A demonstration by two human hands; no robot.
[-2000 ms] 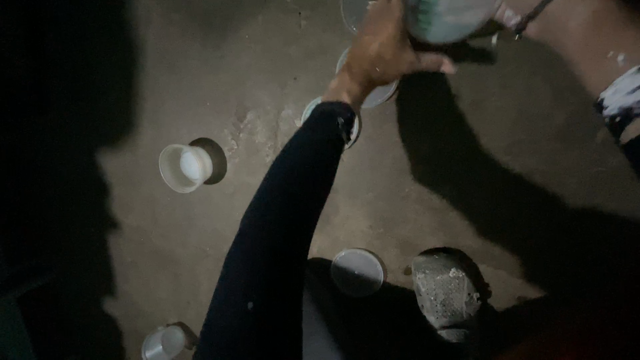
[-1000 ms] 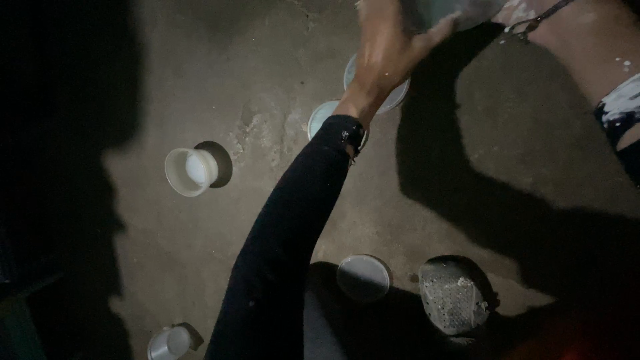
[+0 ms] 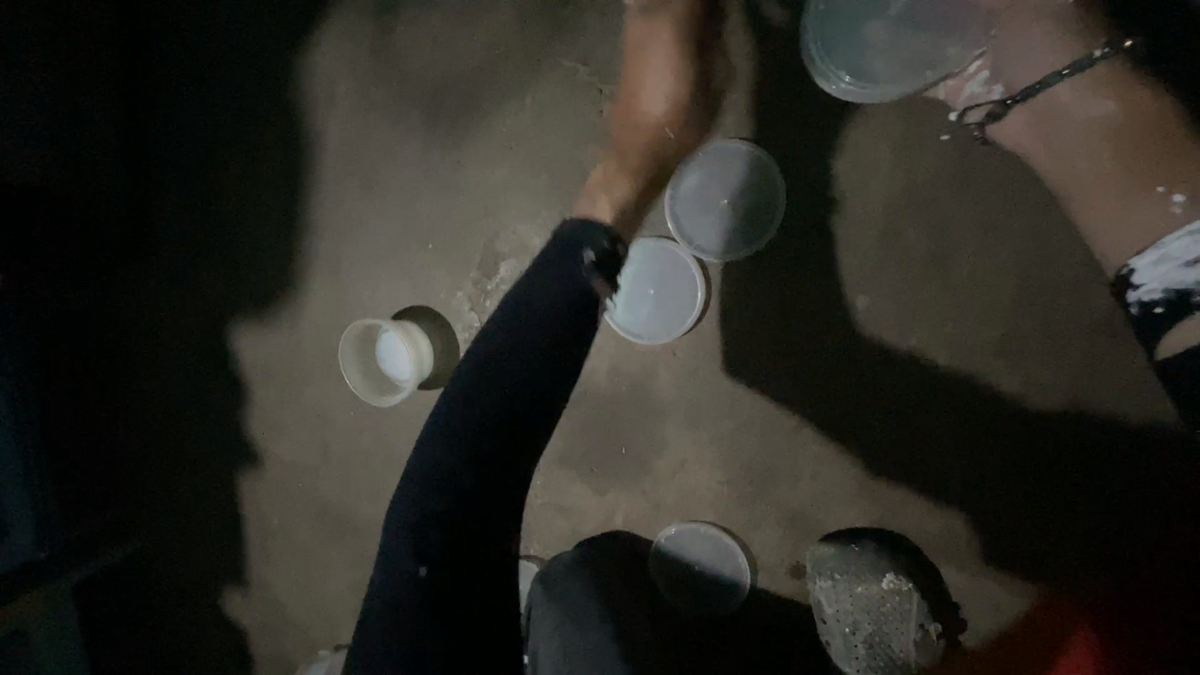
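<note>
My left hand (image 3: 664, 84) reaches to the top edge; its fingers are blurred or out of view, so what it holds cannot be told. At the upper right, my right hand (image 3: 1003, 80), spotted with white material, holds a round translucent plastic container (image 3: 881, 52) at its side. Its contents are unclear. Below and between the hands, two round plastic lids lie close together on the floor, one greyish (image 3: 727, 199) and one pale (image 3: 661, 291), the latter partly behind my left wrist. Left of my dark sleeve a translucent plastic cup (image 3: 366, 366) lies tilted.
Another round plastic lid (image 3: 701, 567) lies near my knee (image 3: 591, 600), partly in shadow. A dusty perforated shoe (image 3: 872, 600) is at the lower right. Deep shadow covers the left side and part of the concrete floor (image 3: 628, 450).
My left hand has moved up and away from the container, which my right hand still holds. The two lids by my left wrist are less covered now.
</note>
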